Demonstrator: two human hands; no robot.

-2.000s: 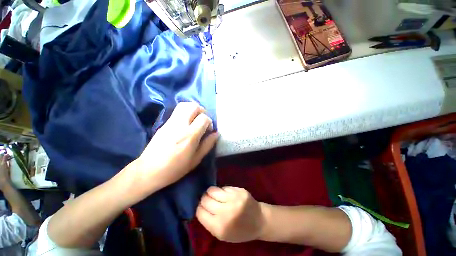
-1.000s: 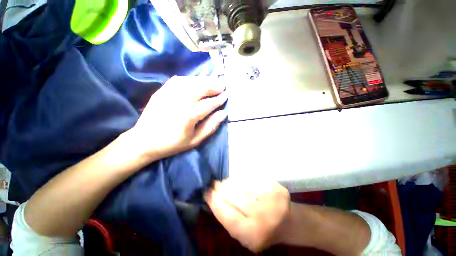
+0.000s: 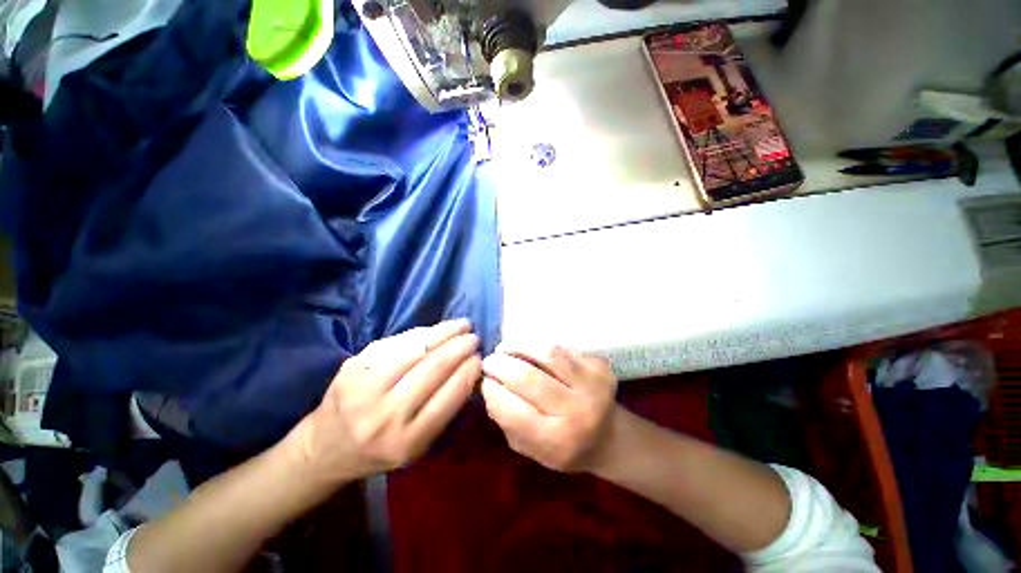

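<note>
The shiny navy cloth [image 3: 425, 252] lies left of and under the presser foot [image 3: 479, 137], its right edge running straight down towards me. My left hand [image 3: 409, 392] grips the cloth near that edge, at the table's front. My right hand [image 3: 549, 405] is beside it, fingertips pinched on the edge, almost touching the left fingertips. The sewing machine head [image 3: 431, 50] is above the cloth. The fingertips hide the bit of edge they hold.
A smartphone [image 3: 722, 118] lies right of the needle on the white table [image 3: 717, 285]. Dark snips [image 3: 907, 162] lie further right. A lime-green plastic part [image 3: 289, 34] is at upper left. An orange basket [image 3: 868, 431] with navy and white pieces is at lower right. Dark red cloth [image 3: 504, 515] covers my lap.
My left hand has moved back from near the presser foot towards the table's front edge. My right hand has come up beside it at the cloth edge. The view has shifted.
</note>
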